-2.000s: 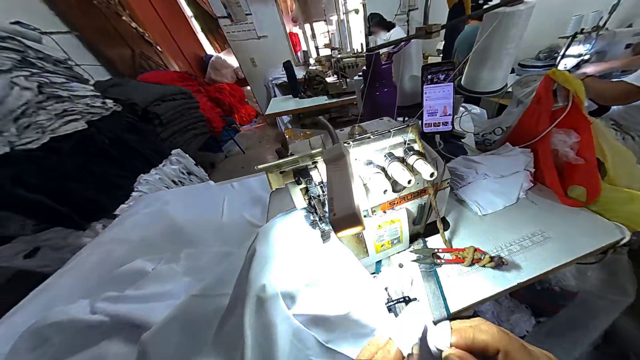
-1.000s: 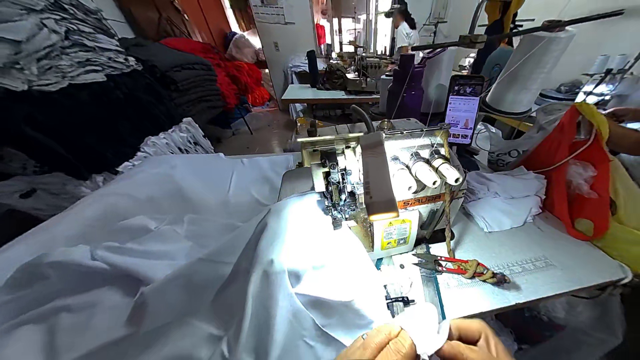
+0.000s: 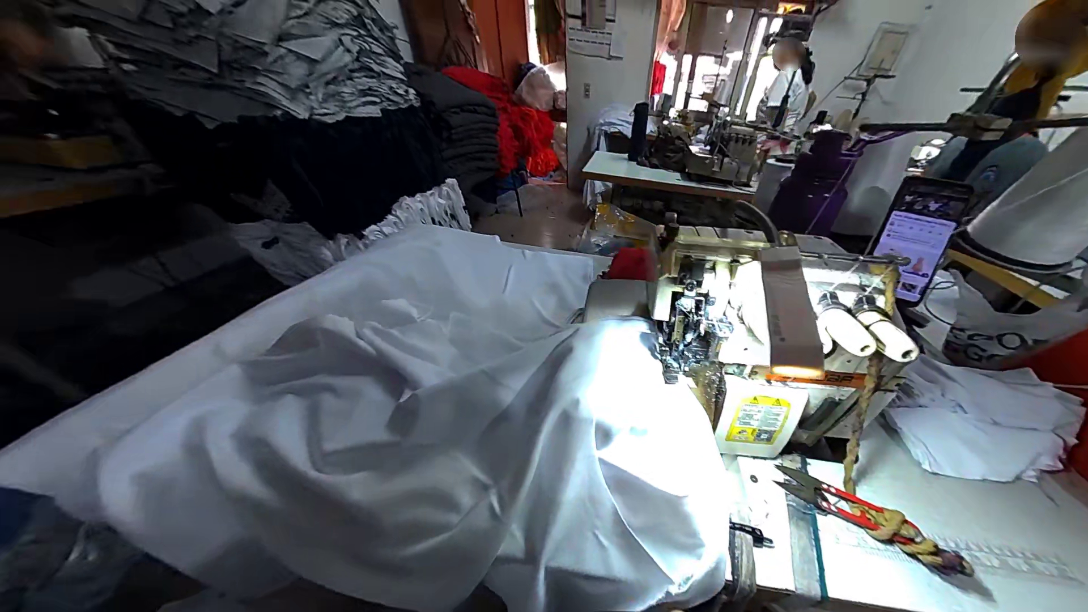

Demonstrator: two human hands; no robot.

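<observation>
White fabric (image 3: pixel 408 425) lies in loose folds over the table, its right part brightly lit beside the needle area of an overlock sewing machine (image 3: pixel 756 340). Thread snips with red handles (image 3: pixel 858 510), wrapped in twine, rest on the tabletop to the right of the fabric. Neither of my hands shows clearly; a little skin may be visible at the bottom edge under the cloth, but I cannot tell which hand it is or what it holds.
A stack of white cut pieces (image 3: pixel 977 416) lies right of the machine, near a lit phone (image 3: pixel 918 238) and a large thread cone (image 3: pixel 1037 212). Dark and grey fabric piles (image 3: pixel 255 59) stand at the left. A person (image 3: pixel 786 89) is in the background.
Both hands, earlier together on white fabric at the table's front edge, have gone from clear view. The fabric's near edge has dropped over that edge. The view has turned left.
</observation>
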